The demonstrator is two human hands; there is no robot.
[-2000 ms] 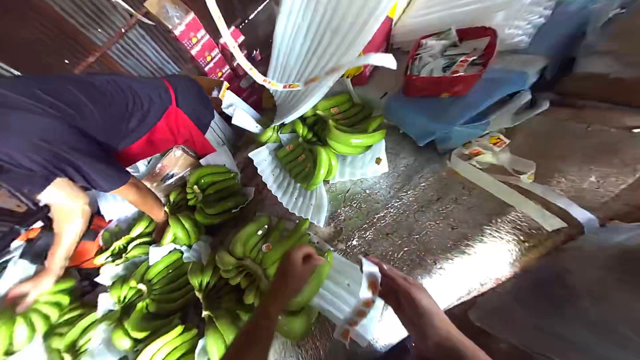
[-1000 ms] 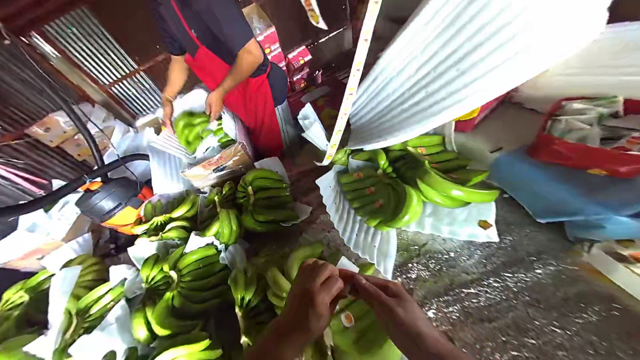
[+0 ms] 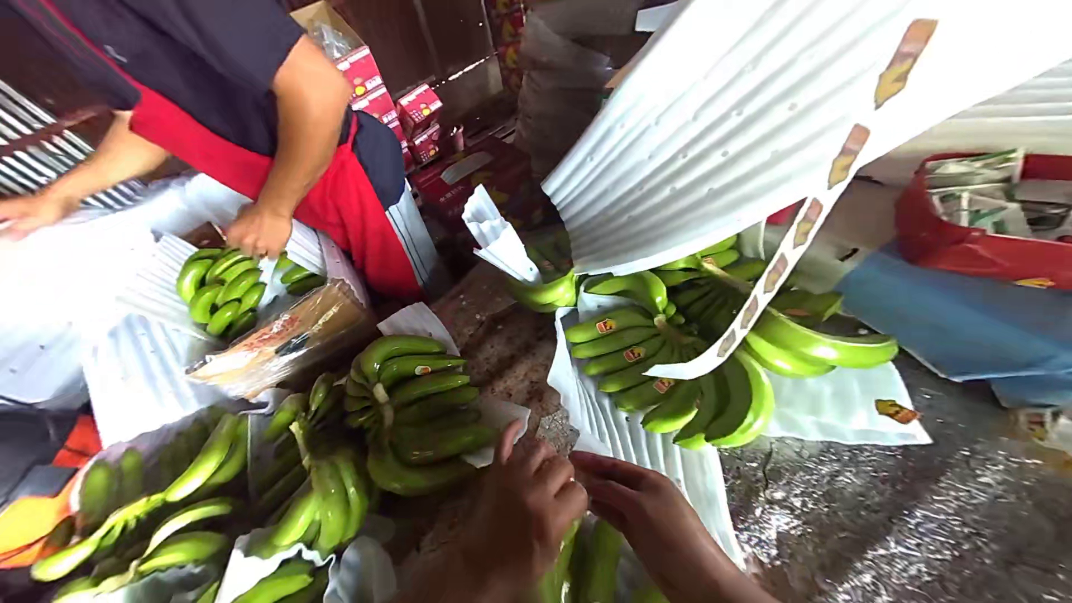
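My left hand [image 3: 536,502] and my right hand [image 3: 641,507] meet at the lower middle, their fingertips close together above green bananas [image 3: 599,561] at the bottom edge. Whether something small is between the fingers cannot be made out. Ahead of them, a hand of green bananas with stickers [image 3: 670,368] lies on white foam sheeting [image 3: 670,461]. A strip of stickers [image 3: 775,272] hangs down over it, in front of a large ribbed white foam sheet [image 3: 737,126]. Left of my left hand lies another green banana bunch [image 3: 419,410].
A co-worker in a red apron [image 3: 243,167] stands at upper left, one hand at a banana bunch [image 3: 222,289] beside a plastic-wrapped package [image 3: 285,335]. More bananas [image 3: 327,494] lie at lower left. A red container of packets [image 3: 980,226] stands at right, near blue plastic [image 3: 963,310].
Two seconds ago my hands were apart, the right one at a strip of stickers; now they are together. The co-worker's hands, both at the bananas a second ago, have moved apart. The view has shifted.
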